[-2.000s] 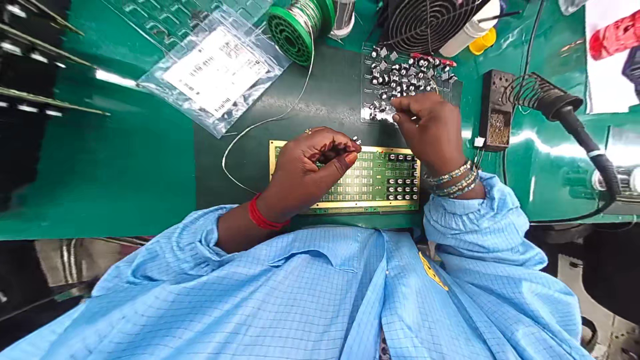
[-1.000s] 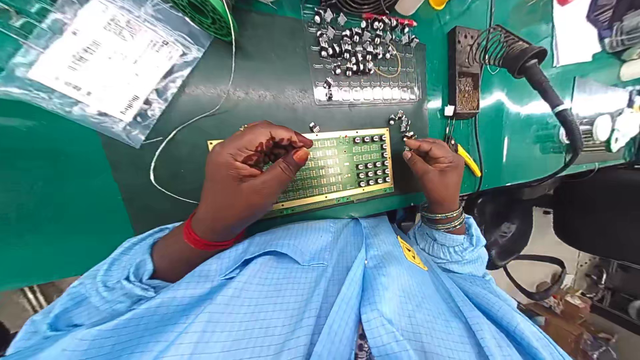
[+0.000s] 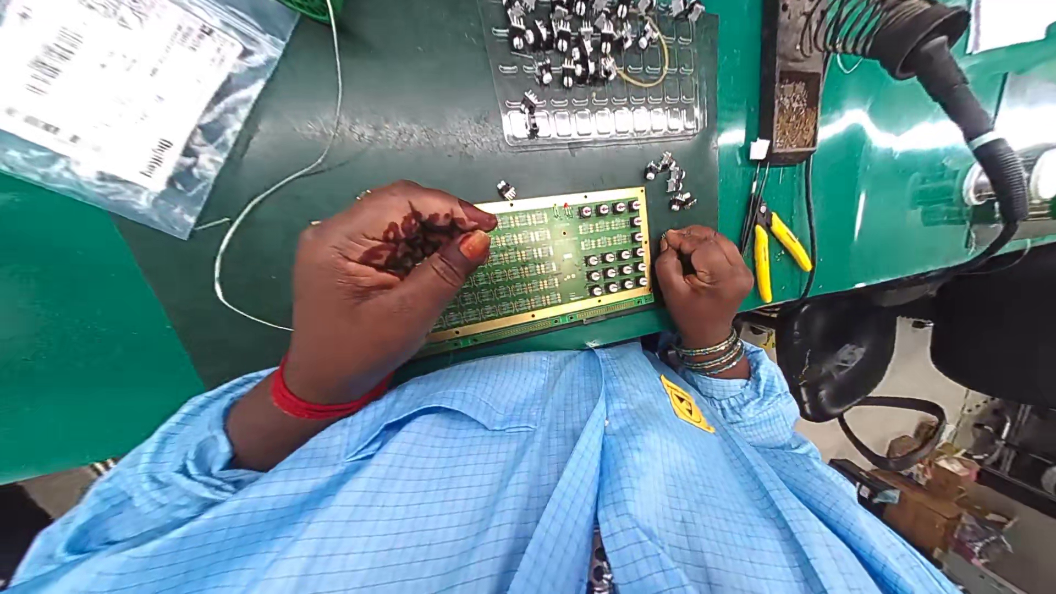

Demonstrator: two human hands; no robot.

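Observation:
A green circuit board with gold-coloured edges lies on the dark mat, rows of small black-and-white components fitted at its right side. Over its left part, my left hand is curled with thumb and forefinger close together; whether it holds anything cannot be told. My right hand is beside the board's right edge, fingers curled and fingertips pinched; any small part between them is too small to make out. Several loose components lie above my right hand, and a single one sits at the board's top edge.
Behind the board is a clear plastic tray heaped with components. To the right are yellow-handled cutters, a soldering iron stand and a black cable. A labelled plastic bag and a strand of wire lie at left.
My right hand has moved from over the component tray down to the board's right side. Loose components now lie by the board's upper right corner. The view has shifted.

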